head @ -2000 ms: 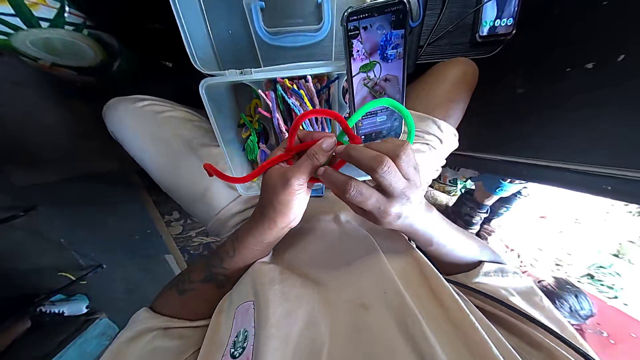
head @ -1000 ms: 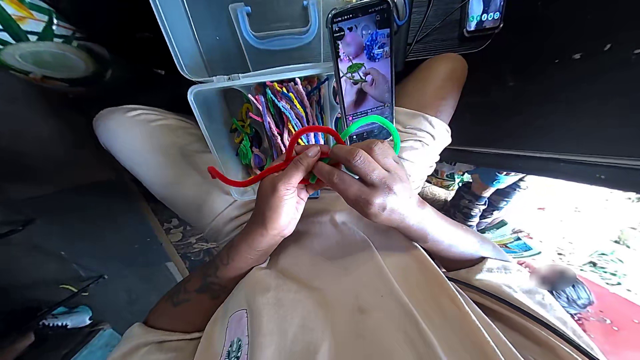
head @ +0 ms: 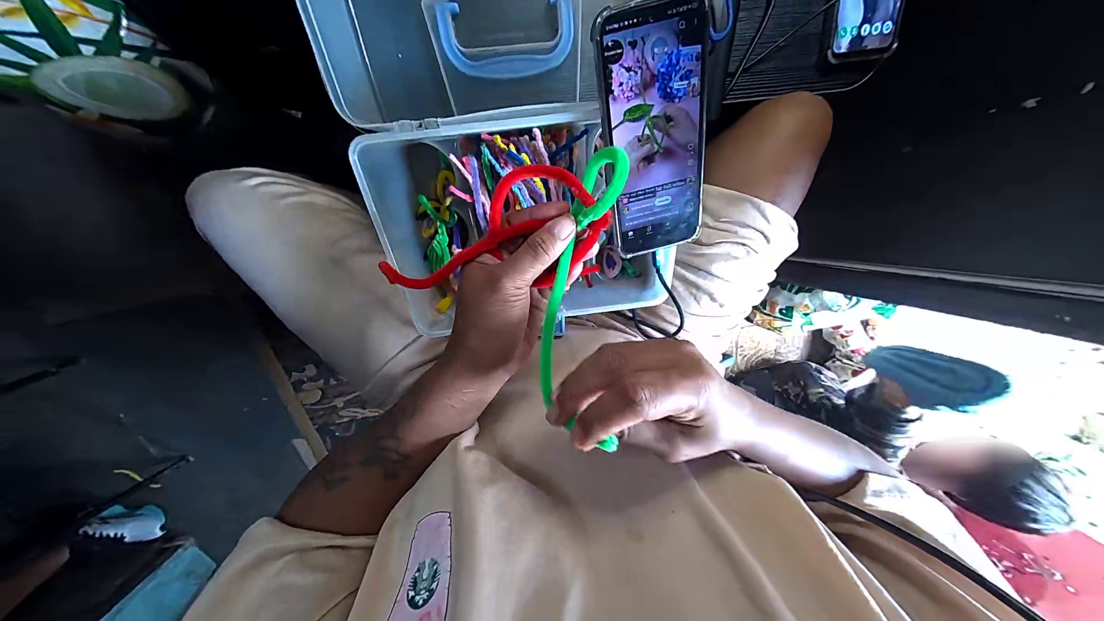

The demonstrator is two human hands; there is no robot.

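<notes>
My left hand (head: 509,289) pinches a bent red pipe cleaner (head: 440,269) and a green pipe cleaner (head: 552,332) where they cross, between thumb and fingers. Above that crossing the green one forms a narrow loop, and the red one arches to its left, with one end reaching out left. Lower down, my right hand (head: 642,401) has its fingers closed on the green one near its lower end, which pokes out below them. Behind my left hand stands an open plastic case (head: 509,116) holding many coloured pipe cleaners (head: 483,164). A smartphone (head: 655,194) leans at its right side, showing hands with a green leaf shape.
A second phone (head: 865,30) and cables lie at the top right. The case's lid with a blue handle (head: 509,62) is folded back. My crossed legs surround the case. People are partly in view at the lower right, beside a red surface (head: 1048,561).
My right hand has moved down, away from my left hand, with the green pipe cleaner's lower part. The wide green arch is now a narrow loop with a straight length below.
</notes>
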